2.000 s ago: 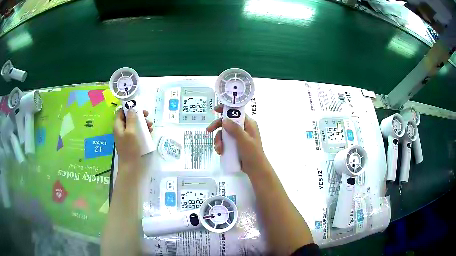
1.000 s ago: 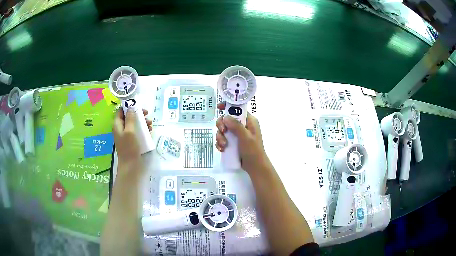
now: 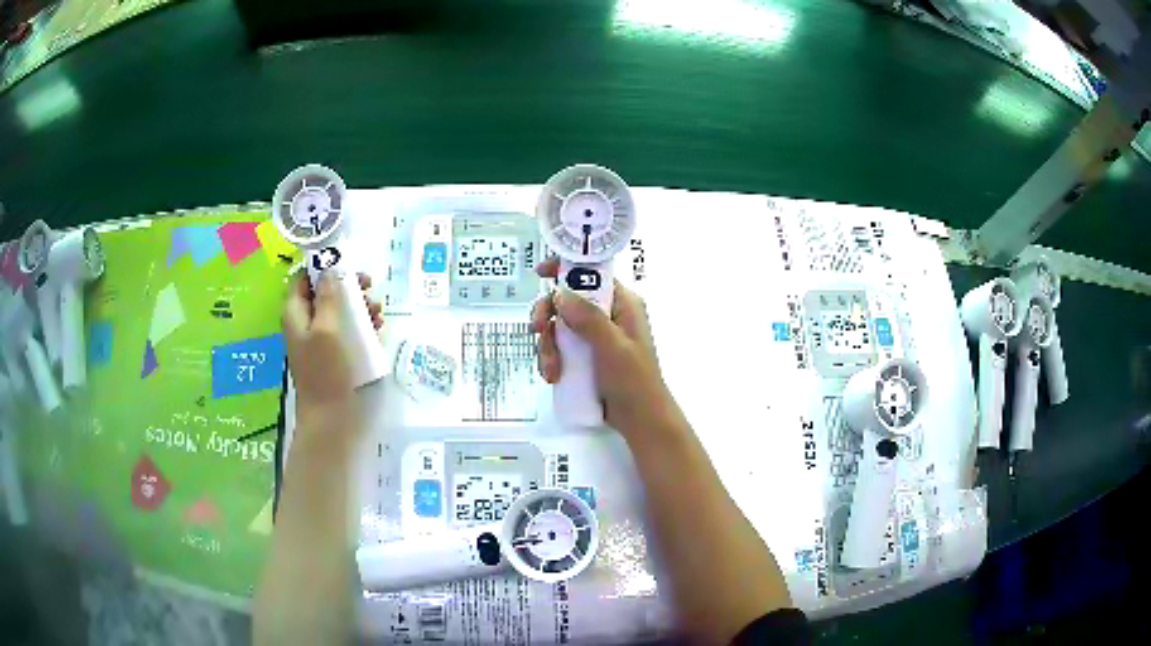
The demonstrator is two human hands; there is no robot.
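Observation:
My left hand [image 3: 326,334] is closed around the handle of a white handheld fan [image 3: 309,205], its head up and a dark oval window showing above my fingers. My right hand [image 3: 606,341] grips a second white fan [image 3: 586,215] by its handle, thumb just below the lit display window. Both show the open spoked side of the head with a thin dark line from the hub. A third fan [image 3: 549,535] lies sideways on the printed white sheet [image 3: 732,379] between my forearms. A fourth fan [image 3: 891,396] lies on the sheet's right part.
Several white fans [image 3: 993,366] stand in a group at the right edge. More fans [image 3: 73,309] lie at the far left on the green Sticky Notes sheet [image 3: 189,416]. The dark green conveyor belt [image 3: 480,114] runs beyond the bench. A pale post [image 3: 1060,177] rises at the right.
The fan in my right hand has shifted slightly left, and its display marks look different. The loose fan at the far left on the belt has gone out of view. My left hand has barely moved.

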